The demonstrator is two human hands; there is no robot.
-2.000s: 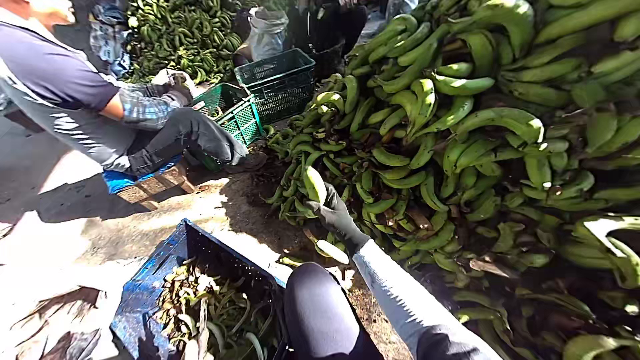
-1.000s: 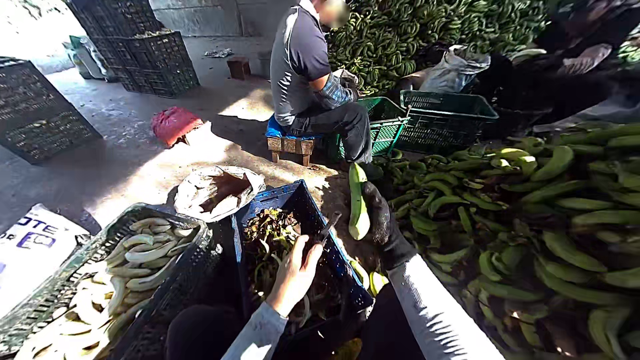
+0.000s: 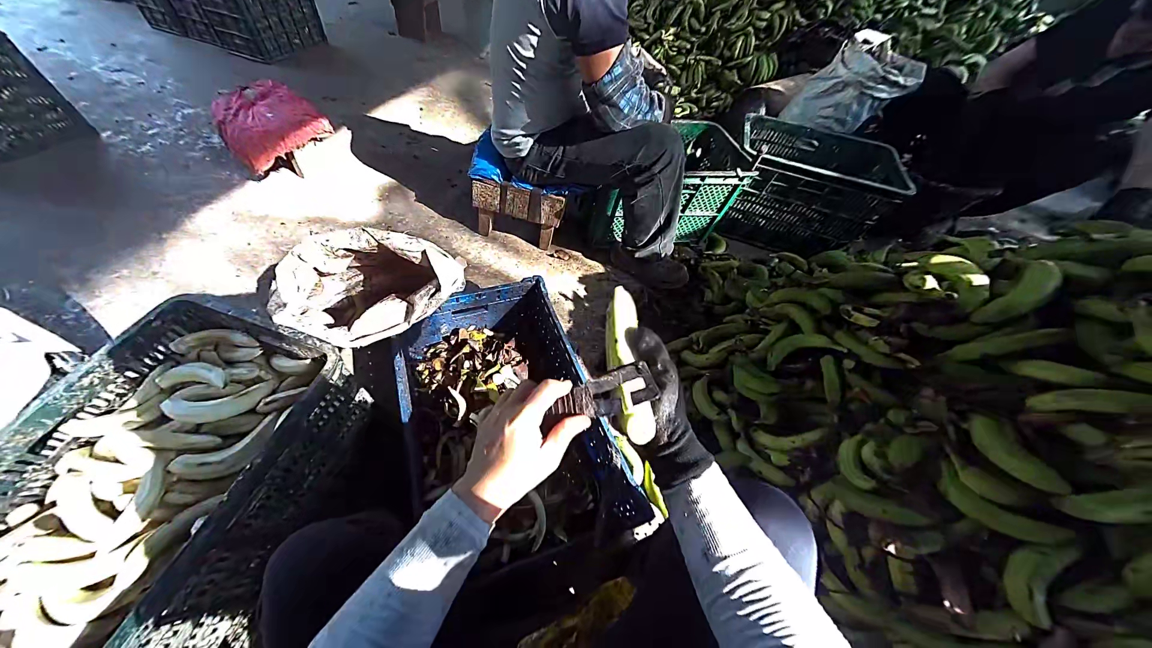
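Note:
My bare left hand (image 3: 515,441) grips the dark handle of a peeler (image 3: 601,396), whose forked head lies across a partly peeled green plantain (image 3: 621,346). In a dark glove, my right hand (image 3: 664,405) holds that plantain upright from its right side. Pale flesh shows along the fruit, and a strip of peel (image 3: 650,481) hangs below it. Beneath my hands stands a blue plastic crate (image 3: 538,310) with peel scraps in it. To the right lies a big heap of green plantains (image 3: 972,450).
A dark crate (image 3: 324,387) of peeled plantains stands at the left, beside an open sack (image 3: 360,283). Ahead, a person (image 3: 576,117) sits on a wooden stool (image 3: 517,205) near green crates (image 3: 819,184). A red sack (image 3: 270,124) lies on the floor; another person is at the upper right.
The peeler in my left hand has come against the plantain, where one second ago they were apart. Two seconds ago only my gloved hand showed, with a plantain over the heap. The view has swung left.

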